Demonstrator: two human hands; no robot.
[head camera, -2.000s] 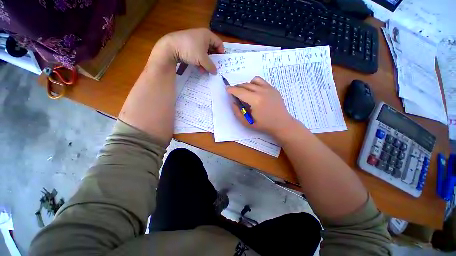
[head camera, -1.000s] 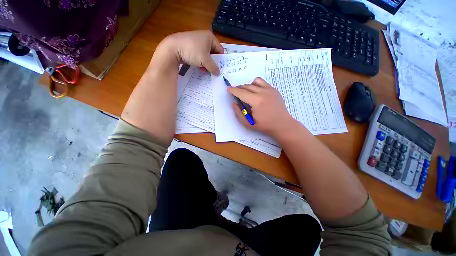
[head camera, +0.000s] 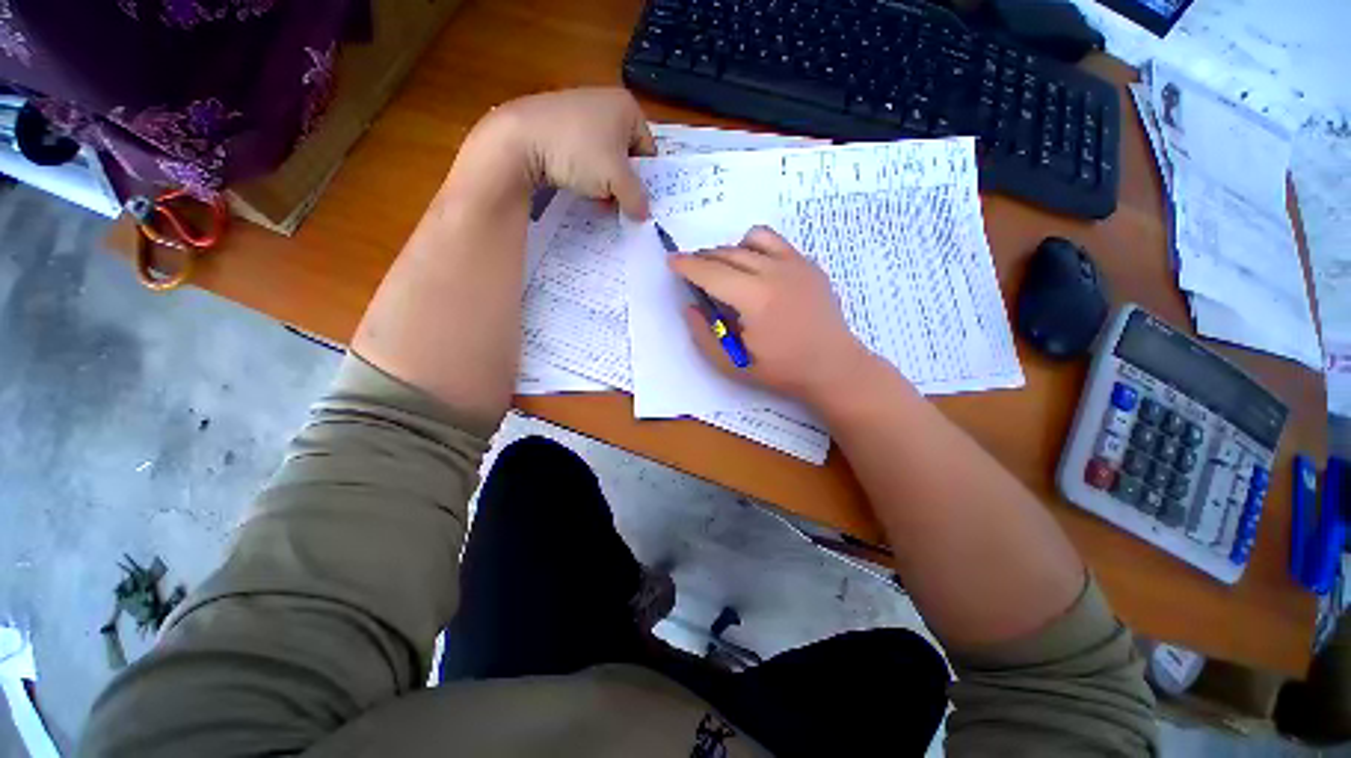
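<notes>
The white note sheet (head camera: 670, 348) has a few handwritten lines at its top and lies uppermost. A densely printed sheet (head camera: 919, 282) shows to its right, and another printed sheet (head camera: 571, 319) shows to its left. My right hand (head camera: 778, 311) holds a blue-black pen (head camera: 717, 319) with a yellow band, its tip on the note sheet just below the writing. My left hand (head camera: 585, 148) is curled at the note sheet's top left corner, thumb on the paper. A small dark object (head camera: 544, 197) shows partly under my left palm; I cannot tell what it is.
A black keyboard (head camera: 874, 82) lies behind the papers. A black mouse (head camera: 1062, 296), grey calculator (head camera: 1175, 444) and blue tool (head camera: 1316, 521) are at right. Loose papers (head camera: 1237, 222) lie behind them. Orange-handled scissors (head camera: 181, 237) and a dark purple patterned cloth (head camera: 178, 89) are at left.
The whole view shifts slightly. The pen and both hands keep nearly the same places on the papers.
</notes>
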